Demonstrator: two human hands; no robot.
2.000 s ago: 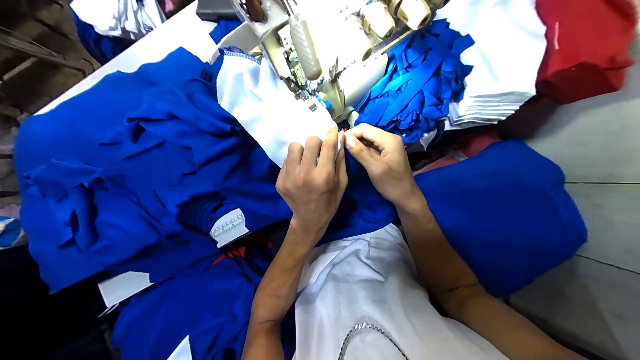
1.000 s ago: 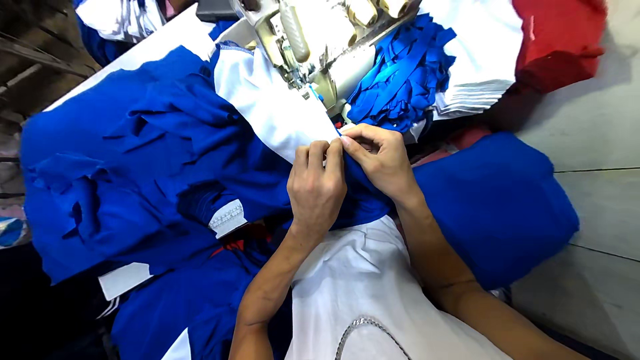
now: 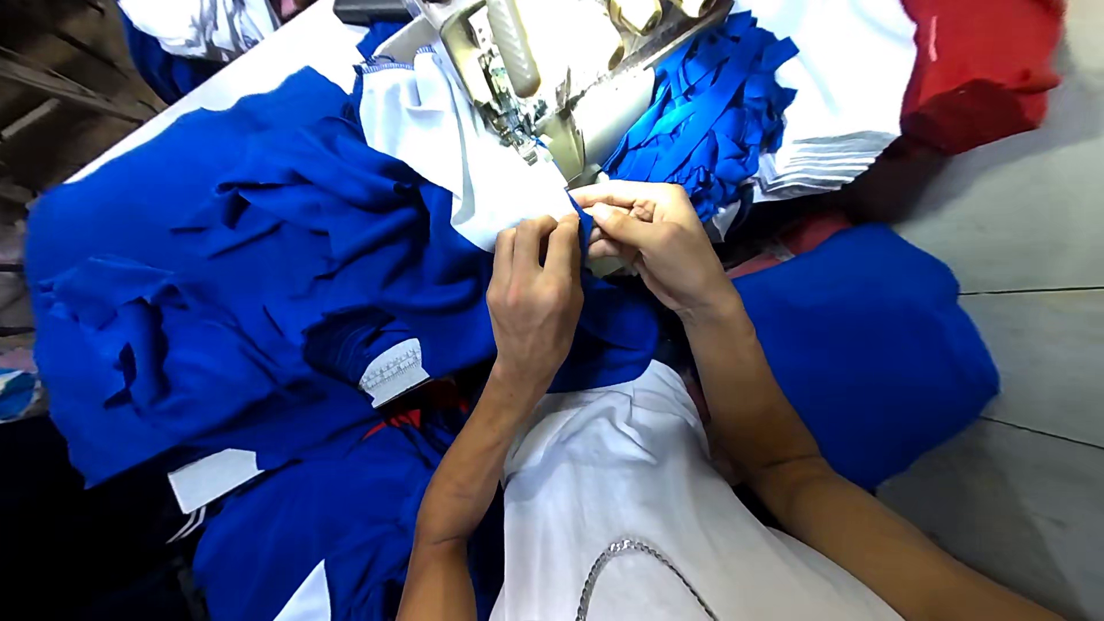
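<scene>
Just in front of the needle area of a sewing machine (image 3: 517, 129), my left hand (image 3: 535, 293) pinches the edge of a white fabric panel (image 3: 492, 185) together with blue fabric (image 3: 388, 207). My right hand (image 3: 655, 237) holds the blue edge with thumb and forefinger, close beside the left fingertips. The white panel runs up under the presser foot, and its far end lies behind the machine head. From both hands the blue cloth spreads left over the table and down toward my lap. The fingers hide part of the joined edge.
Blue fabric strips (image 3: 707, 112) lie bunched right of the machine, beside a stack of white cut pieces (image 3: 828, 103) and red fabric (image 3: 979, 69). Folded blue cloth (image 3: 862, 354) rests at my right. More blue cloth (image 3: 319, 517) hangs at lower left. A white table edge (image 3: 216, 95) shows at upper left.
The white panel, flatter before, now has folds near the machine. My right fingers have opened out slightly around the blue edge. Both hands stay close together at the fabric.
</scene>
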